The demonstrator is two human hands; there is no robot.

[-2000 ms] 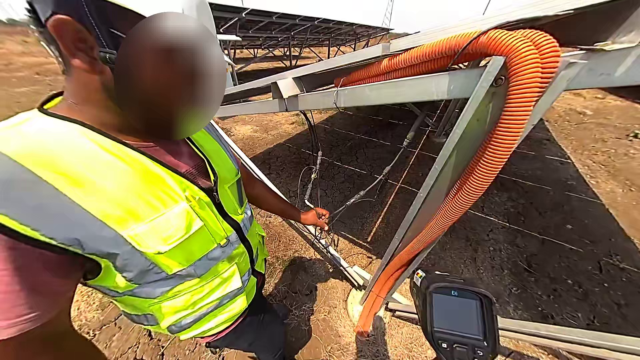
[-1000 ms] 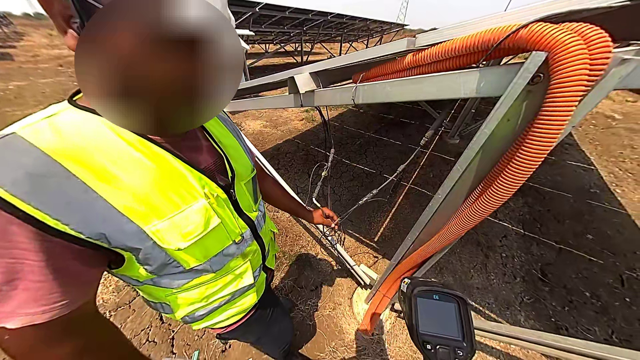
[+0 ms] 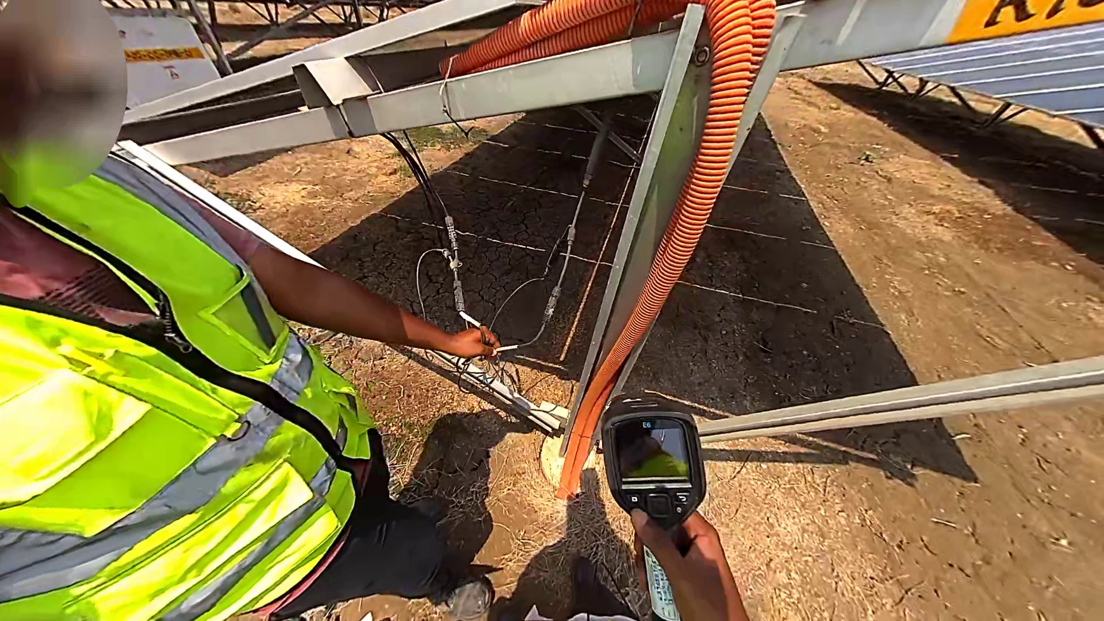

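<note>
My right hand (image 3: 690, 561) grips the handle of a black handheld thermal imaging camera (image 3: 654, 461) at the bottom centre, its thumb just below the buttons. The camera stands upright with its lit screen towards me. My left hand is out of view. Beyond the device, orange corrugated conduit (image 3: 690, 233) runs down a slanted metal post (image 3: 634, 233) to the ground. Left of that post, a co-worker's hand (image 3: 473, 342) holds thin cables with white end pieces. Dark cables (image 3: 423, 177) hang from the frame above, joined to inline connectors (image 3: 454, 259).
The co-worker in a yellow high-visibility vest (image 3: 172, 414) stands close at left. A metal beam (image 3: 517, 86) crosses above the cables. A low metal rail (image 3: 906, 401) runs right from the post's foot. Solar panels (image 3: 1018, 69) stand at upper right, over dry ground.
The view has swung down and right. My right hand now shows on the thermal camera's handle, and its screen displays a picture. The co-worker's hand stays at the cables.
</note>
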